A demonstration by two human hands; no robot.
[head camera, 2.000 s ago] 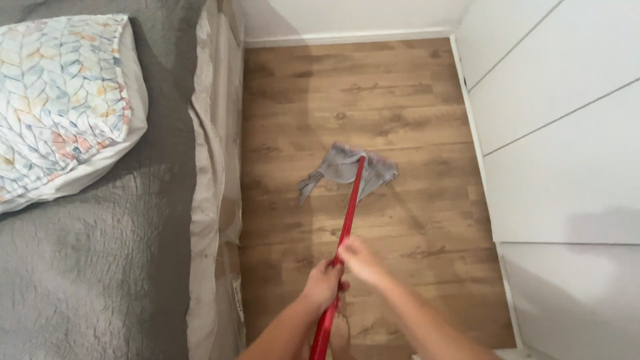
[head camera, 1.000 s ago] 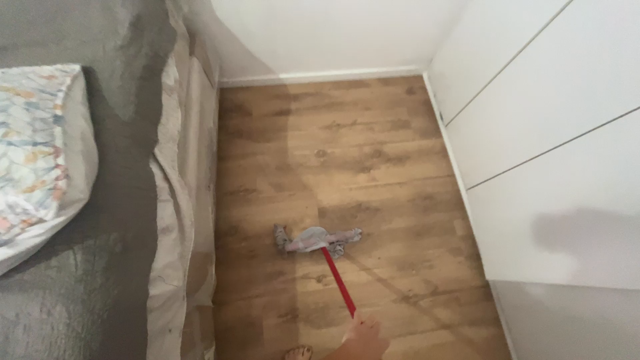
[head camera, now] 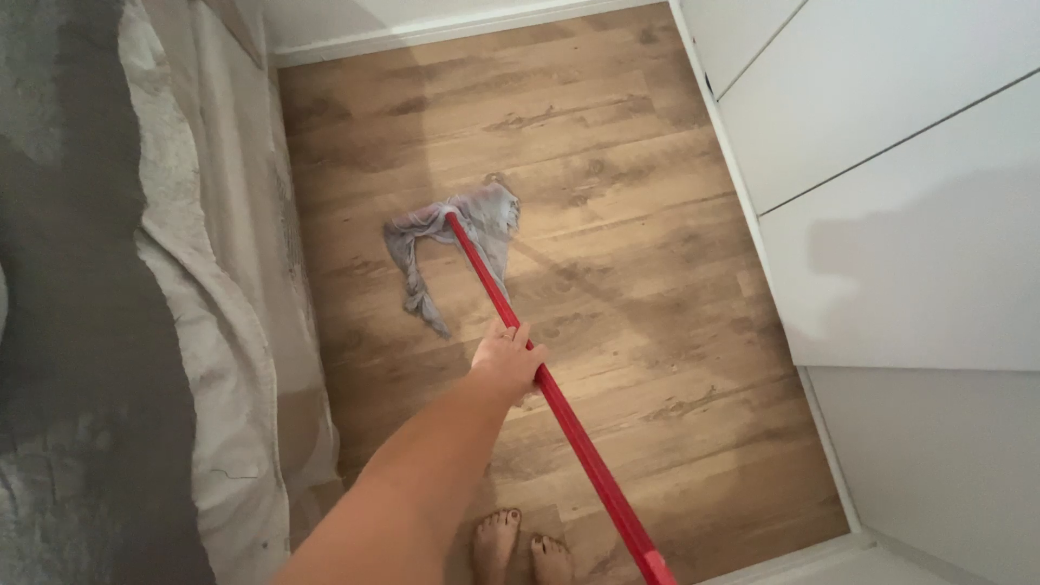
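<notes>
My left hand [head camera: 509,357] is closed around the middle of a red pole [head camera: 587,455], which slants from the lower right up to the upper left. At the pole's far end a damp-looking grey cloth [head camera: 479,213] lies spread on the wood-look floor [head camera: 609,268], one narrow strip of it trailing toward me on the left. What sits under the cloth at the pole's tip is hidden. The pole's near end runs out at the bottom edge of the view. My right hand is outside the view.
A bed with a dark grey cover [head camera: 73,325] and a light fabric skirt [head camera: 236,349] borders the floor on the left. White cabinet fronts [head camera: 910,227] stand along the right. A white skirting board [head camera: 455,28] closes the far side. My bare feet [head camera: 497,536] are at the bottom.
Two seconds ago both hands were on the pole; now only my left hand shows. The cloth has moved and spread out since one second ago, when it was bunched. The pole's slant has changed since the first frame.
</notes>
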